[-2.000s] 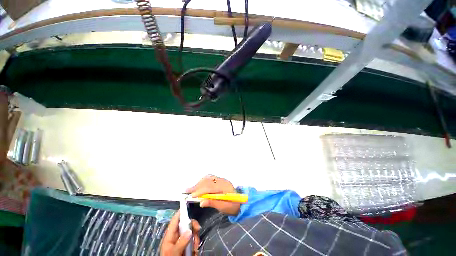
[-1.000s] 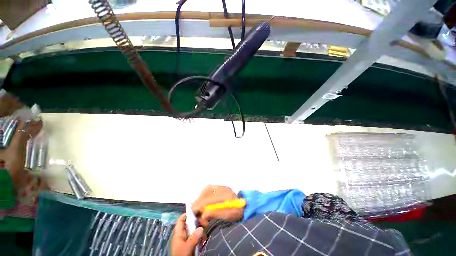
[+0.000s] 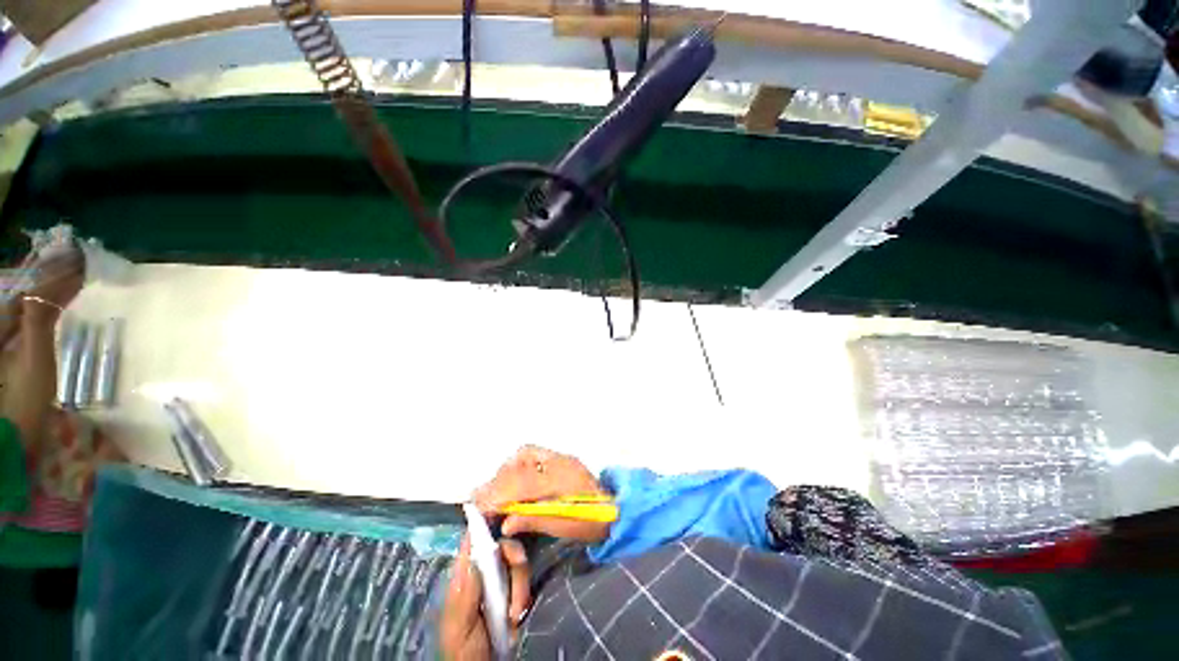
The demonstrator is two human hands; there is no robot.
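Observation:
My left hand (image 3: 458, 607) is closed around a silver-white tubular part (image 3: 488, 581), held nearly upright in front of my lap; its narrower end points up. My right hand (image 3: 537, 480) is just above and to the right, holding a yellow-orange hand tool (image 3: 569, 509) that lies roughly level. The tool's tip is by the upper part of the tube; whether they touch cannot be told. A crate with a blue-green liner (image 3: 149, 555) at the lower left holds rows of tubes (image 3: 323, 594).
Several loose tubes (image 3: 88, 366) lie on the pale bench (image 3: 388, 375) at the left. A clear ribbed tray or pack (image 3: 989, 439) lies at the right. A black electric screwdriver (image 3: 621, 136) hangs over the green channel (image 3: 233, 194). Another person's arm (image 3: 32, 336) is at the far left.
The tube shows more fully than one second ago, tilted between my hands, and my right hand has shifted slightly up and left. The other person's hand has moved up from the loose tubes.

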